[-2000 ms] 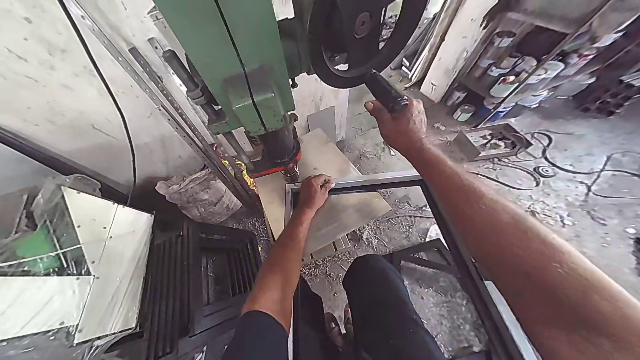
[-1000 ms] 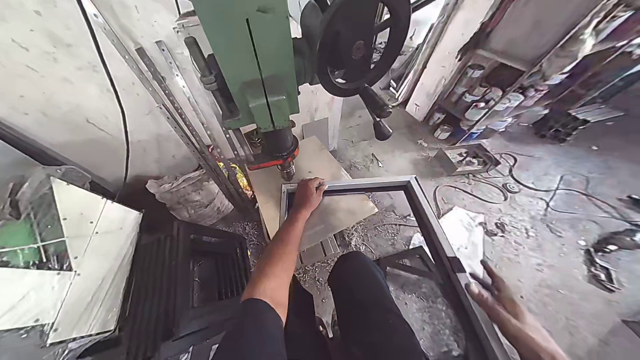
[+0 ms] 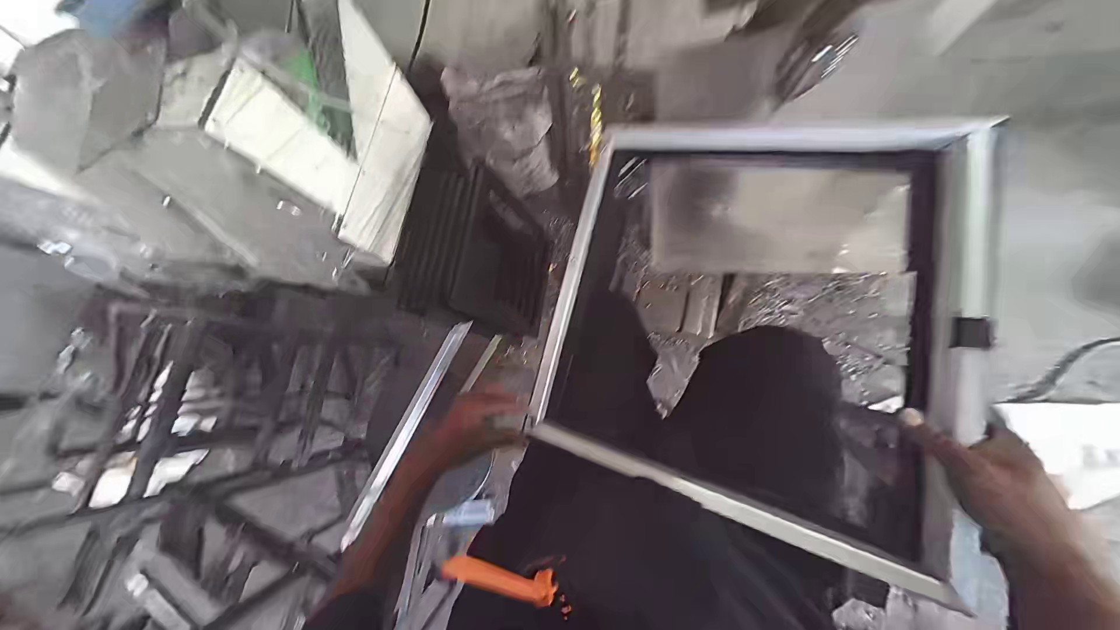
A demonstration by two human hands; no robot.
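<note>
A rectangular metal frame (image 3: 809, 137), light on its outer faces and dark inside, lies over my lap in the head view. My right hand (image 3: 989, 477) grips its right side member, the thumb showing on the inner edge. Beside the frame's lower left corner is my left hand (image 3: 477, 424), blurred; whether it touches the frame I cannot tell. A small black piece (image 3: 972, 332) sits on the right member. Below the left hand, an orange-handled tool (image 3: 503, 579) lies close to my body.
Dark slatted frames (image 3: 499, 249) stand left of the metal frame, near pale panels (image 3: 385, 157). Farther down on the left are more dark metal frames (image 3: 175, 411) and a light metal strip (image 3: 407, 433). A flat board (image 3: 779, 214) shows through the frame's opening, with shavings around it.
My right hand left the drill press handwheel's handle and took hold of the frame's right side. The frame is now over my lap, away from the drill. My left hand has left its upper corner. The view has swung left.
</note>
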